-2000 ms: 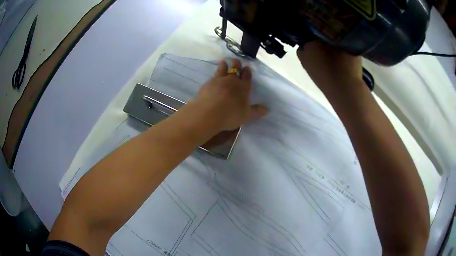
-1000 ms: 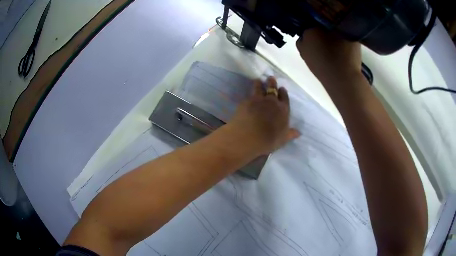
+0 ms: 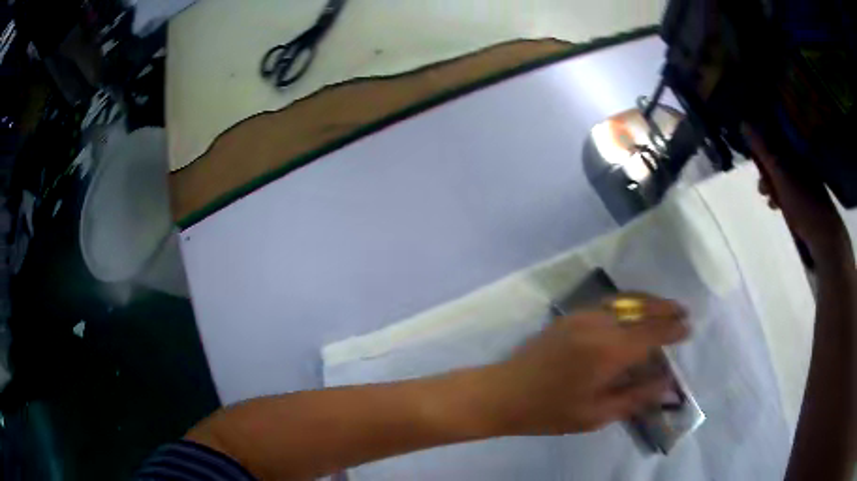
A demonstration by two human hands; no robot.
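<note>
The dark straight-knife cutting machine (image 3: 752,66) stands at the upper right, cut off by the picture's edge. Its shiny base plate (image 3: 615,155) shows on the table beyond the lay's edge. My right hand (image 3: 794,193) is at the machine's handle side, dark and partly hidden by the motor. My left hand (image 3: 611,362), blurred, with a yellow ring, is curled over the steel weight (image 3: 681,427) and closed around its handle area. The weight lies slanted on the paper marker (image 3: 451,366) and pale fabric lay (image 3: 658,230).
Dark-handled shears (image 3: 299,54) lie on the far table part, beyond a brown strip (image 3: 310,117) with a dark green edge. A round white tub (image 3: 136,211) stands on the dark floor at the left. The white tabletop (image 3: 404,225) borders the lay.
The view has swung left, bringing the tub and shears further in. My left hand has closed over the weight, which is turned more steeply. The machine's base plate now shows past the fabric edge.
</note>
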